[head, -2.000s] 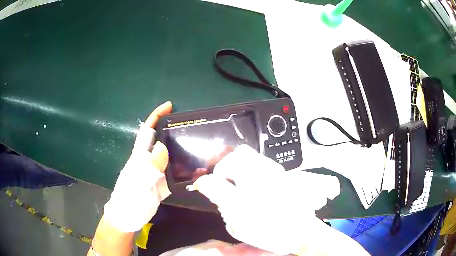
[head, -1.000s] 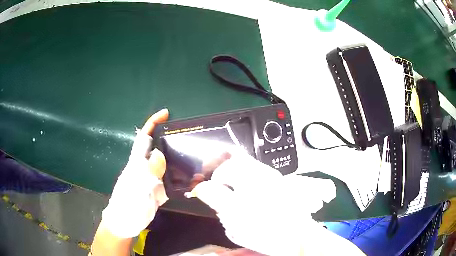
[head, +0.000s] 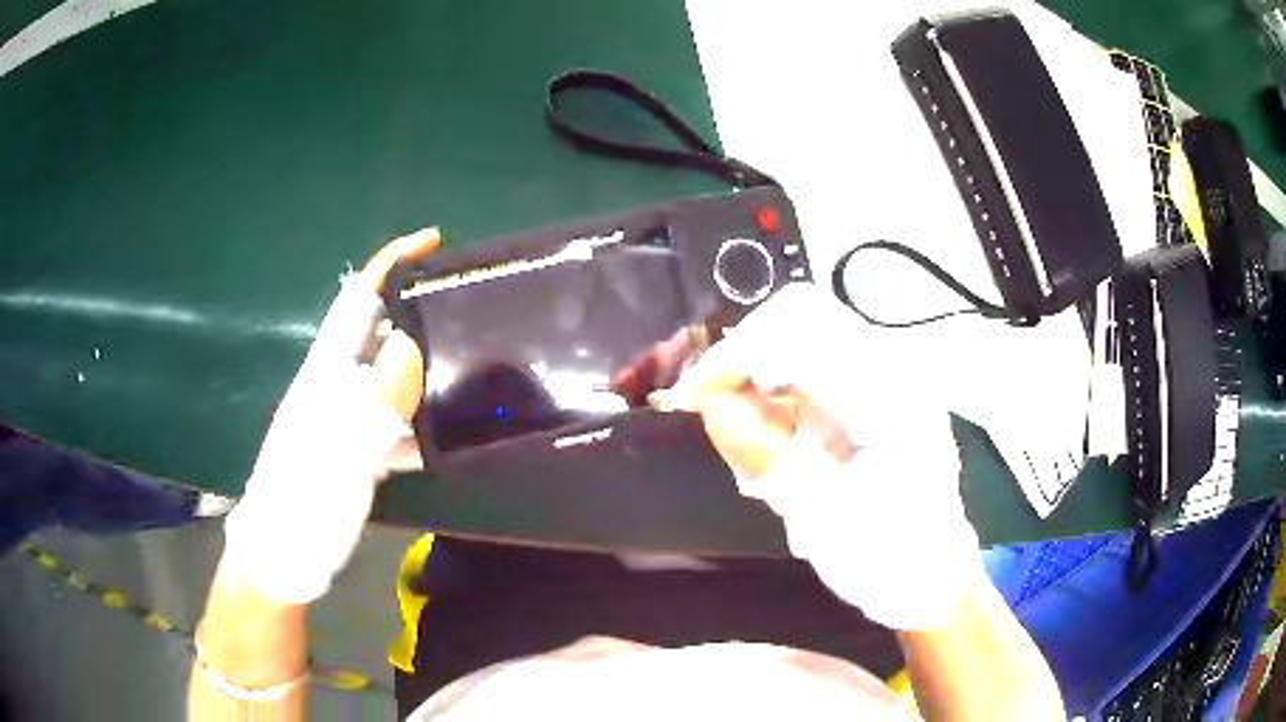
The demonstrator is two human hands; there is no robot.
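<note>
A black video speaker (head: 550, 325) lies tilted in front of me, glossy screen up, with a silver-ringed dial and a red button at its right end and a wrist strap (head: 621, 124) looped beyond it. My left hand (head: 332, 423), in a white glove with bare fingertips, grips its left end. My right hand (head: 832, 437), gloved with bare fingertips, is pinched at the screen's lower edge, right of its middle. A tiny pale tip shows at the fingers; what it belongs to is hidden. The right hand covers the speaker's lower right corner.
White paper (head: 804, 113) covers the green bench (head: 282, 127) at right. A second black speaker (head: 1015, 155) with a strap lies on it. Another speaker (head: 1178, 374) and a grid sheet (head: 1149, 141) are further right. A blue crate (head: 1128, 607) stands at lower right.
The view has shifted, so bench items sit higher and the green nozzle is out of frame. My right hand has moved right along the screen's lower edge, uncovering more of the screen and lower frame.
</note>
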